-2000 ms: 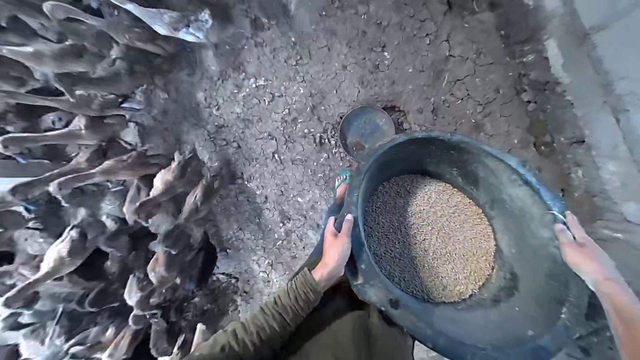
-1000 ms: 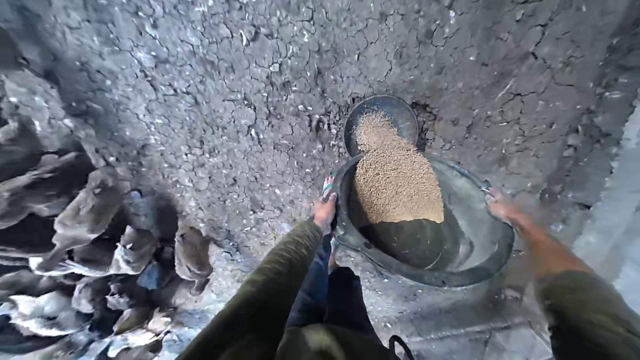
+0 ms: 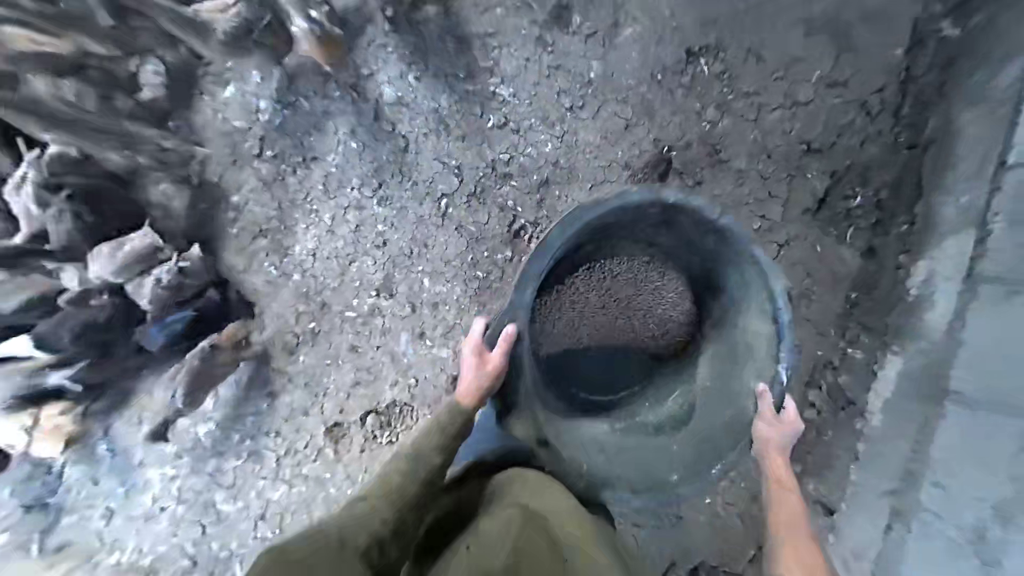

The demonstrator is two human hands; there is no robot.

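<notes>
A large dark tub (image 3: 736, 352) is held in front of my body, its opening facing up toward the camera. Brown feed pellets (image 3: 616, 308) lie on its far side inside, partly in shadow, and the near part of the bottom is bare. My left hand (image 3: 482, 364) grips the handle at the left rim, thumb and finger showing. At the right rim, my right hand (image 3: 776, 424) is closed around the other handle. The tub hides part of the ground beneath it.
Birds (image 3: 152, 264) crowd the left side, blurred in places, over cracked, dirty ground (image 3: 384, 200) with pale bits scattered on it. A concrete wall or ledge (image 3: 976, 384) runs along the right.
One second ago pellets lay in a round pan beyond the tub's rim; that pan is out of sight now. Fewer pellets show in the tub. Both hands still hold it. The view has shifted.
</notes>
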